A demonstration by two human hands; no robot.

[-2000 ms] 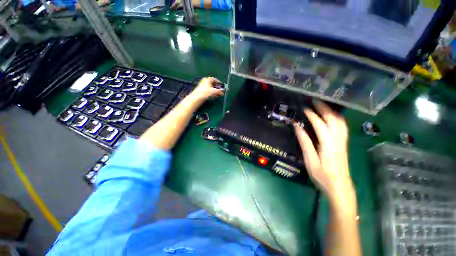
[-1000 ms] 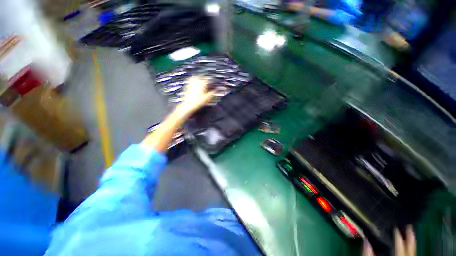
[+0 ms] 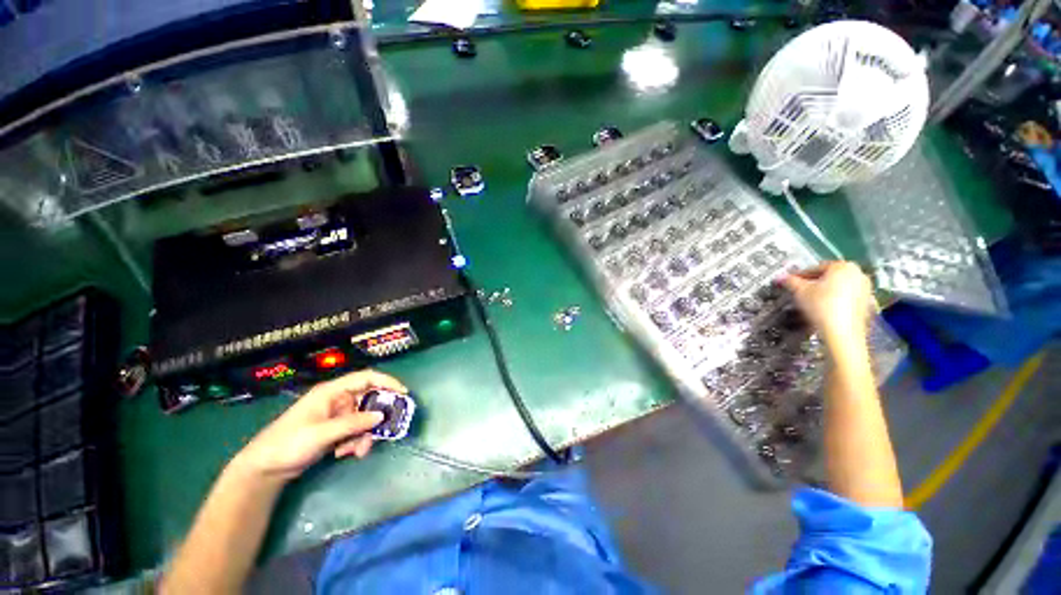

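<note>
My left hand (image 3: 332, 424) holds a rounded-square watch case (image 3: 387, 415) with a dark centre and silvery rim, just in front of the black fixture machine (image 3: 314, 279). My right hand (image 3: 828, 296) is over the stacked clear blister trays (image 3: 675, 256), fingertips down at a row of tiny parts. Whether the fingers hold a part cannot be seen. The fixture nest (image 3: 300, 243) is on top of the machine. Red-green digits and a glowing red power switch (image 3: 330, 359) show on its front.
The black blister tray (image 3: 52, 442) is at the far left. The acrylic guard (image 3: 209, 116) stands above the machine. Set-aside cases (image 3: 467, 179) lie behind and beside the trays. Loose small parts (image 3: 567, 317) and a black cable (image 3: 500, 360) lie right of the machine. A white fan (image 3: 832, 105) stands at upper right.
The view has swung right. My left hand has moved from the black blister tray to the machine's front, now with a case. My right hand has moved from the machine to the clear trays.
</note>
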